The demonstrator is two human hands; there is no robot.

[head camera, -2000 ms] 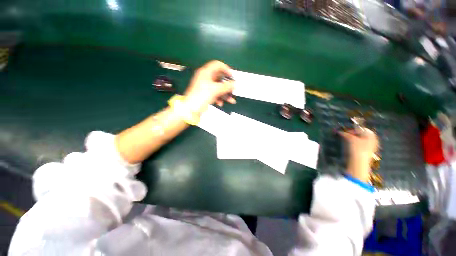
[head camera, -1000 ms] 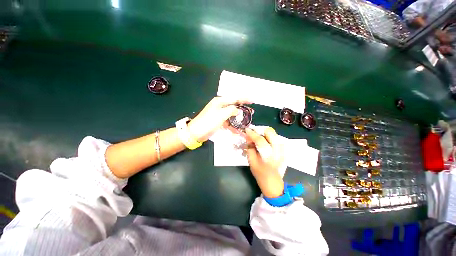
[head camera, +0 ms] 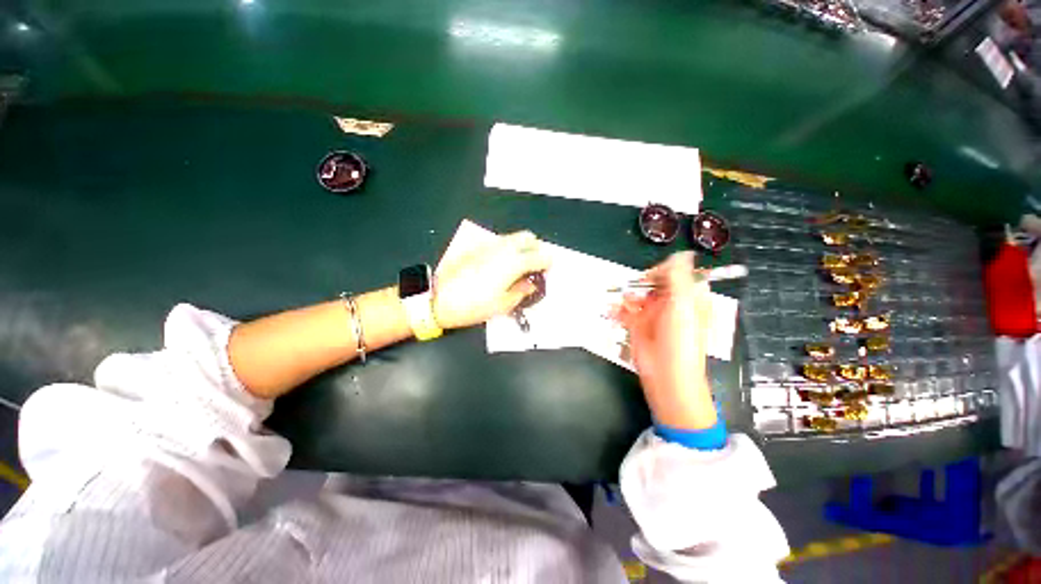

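My left hand (head camera: 491, 280) holds a dark round housing (head camera: 529, 293) at its fingertips, over the white sheets (head camera: 582, 299). The housing looks tilted and is partly hidden by the fingers. My right hand (head camera: 666, 308), slightly blurred, is to its right, apart from the housing. It holds slim tweezers (head camera: 721, 274), with a pale end pointing right and a thin tip pointing left toward the housing. Whether the tip carries anything is too small to tell.
Two dark housings (head camera: 659, 224) stand beyond my right hand, and another (head camera: 343, 172) at upper left. A long white sheet (head camera: 594, 165) lies beyond the hands. A clear blister tray (head camera: 776, 331) with gold parts is at right. A small dark piece (head camera: 919, 175) lies beyond it.
My right hand has moved right, away from the housing, and the tweezers now show. My left hand still holds the housing, now turned more on edge. The camera view has shifted a little.
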